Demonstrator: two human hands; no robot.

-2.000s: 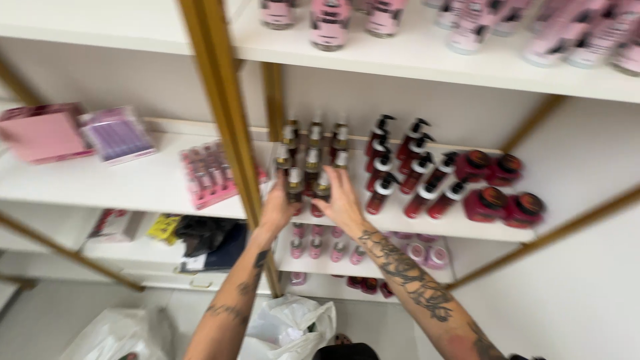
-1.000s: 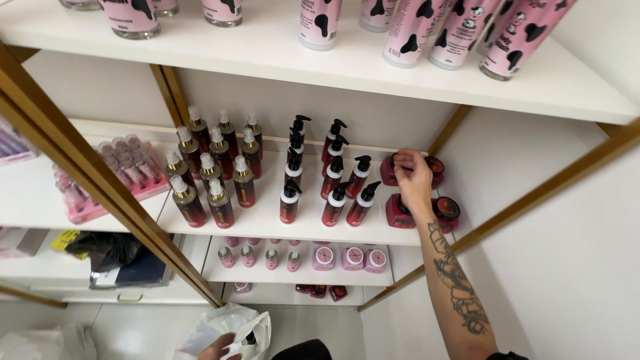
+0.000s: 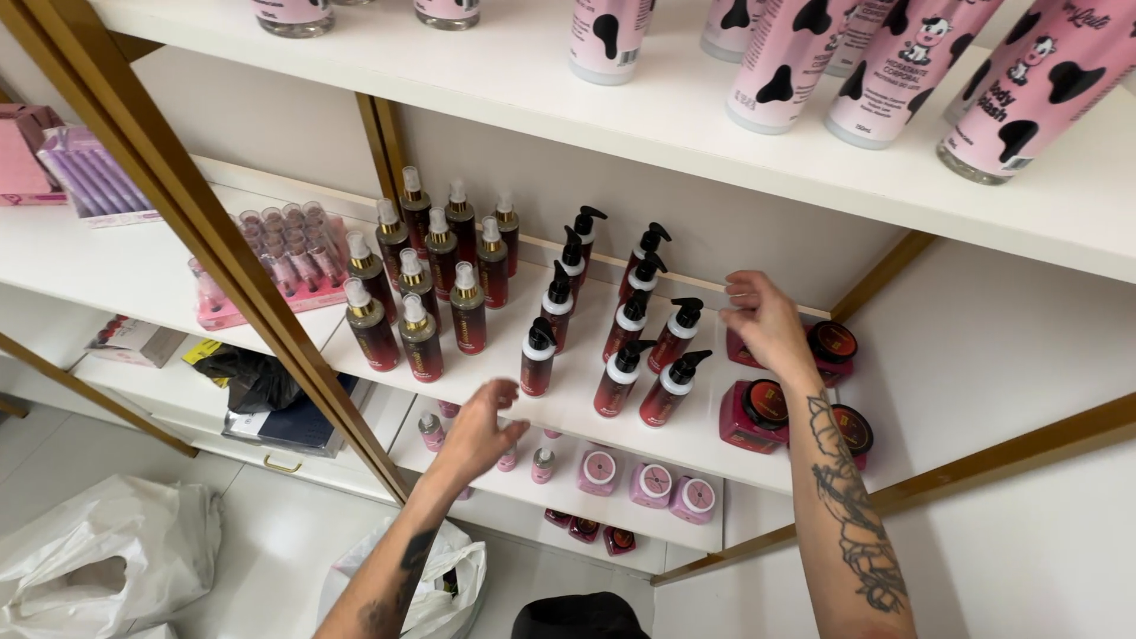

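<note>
My left hand hangs in front of the middle shelf's edge, fingers apart and holding nothing, just below a red pump bottle with a black pump. Above the dark red jars with black lids at the shelf's right end is my right hand; it partly hides a jar at the back, and whether it touches that jar I cannot tell. More pump bottles stand in uneven rows between the hands. Several dark red spray bottles with gold collars and clear caps stand upright on the left.
Pink cow-patterned bottles line the upper white shelf. Below are pink jars with round lids and small pink bottles. Gold metal posts divide the unit. A pink display tray sits at left; white plastic bags lie on the floor.
My right hand has gone from the spray bottles to the jars at the right. My left hand, low by the plastic bag one second ago, is now up at the shelf edge. The view has shifted.
</note>
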